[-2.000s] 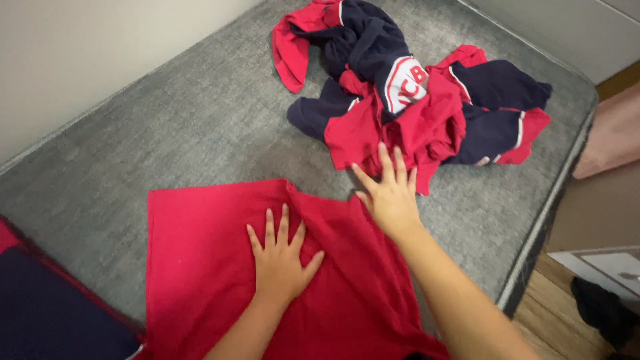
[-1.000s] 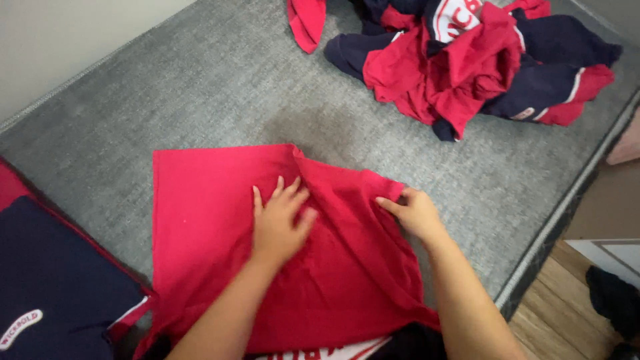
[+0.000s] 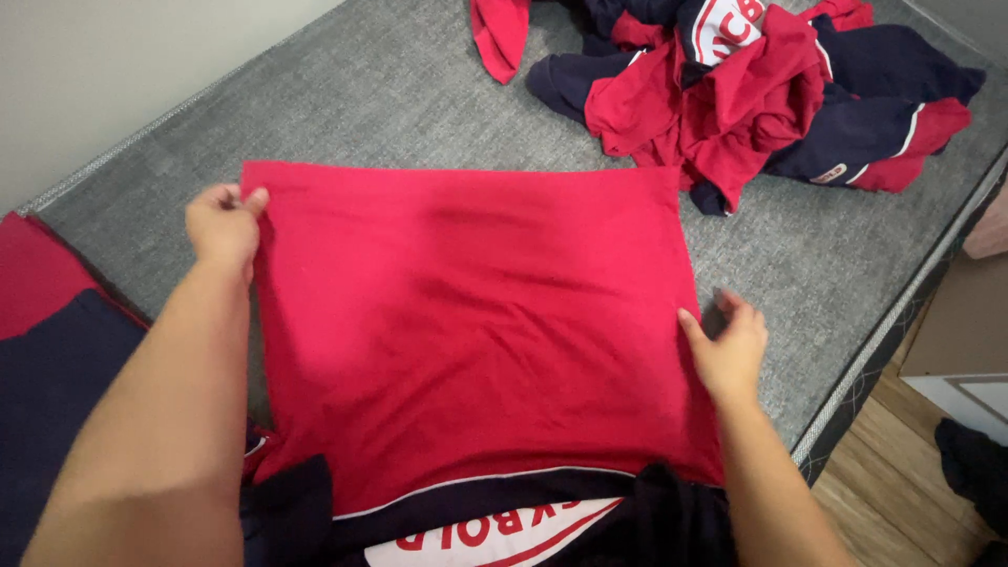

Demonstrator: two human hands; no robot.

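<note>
A red and navy shirt (image 3: 488,315) lies spread on a grey mattress (image 3: 378,87), its red lower part upward and a white printed patch near the bottom of the view. My left hand (image 3: 227,228) pinches the shirt's upper left corner between thumb and fingers. At the right side edge, my right hand (image 3: 728,342) has its thumb against the fabric and its fingers apart, blurred; whether it grips any cloth is unclear.
Crumpled red and navy garments (image 3: 740,102) lie at the upper right. Another red and navy garment (image 3: 55,378) lies at the left. A pale wall borders the mattress; beyond its right edge are wooden floor and dark cloth (image 3: 972,468).
The red fabric, folded over at its right side before, now lies spread wide with a straight top edge. My left hand has moved from its middle to the upper left corner.
</note>
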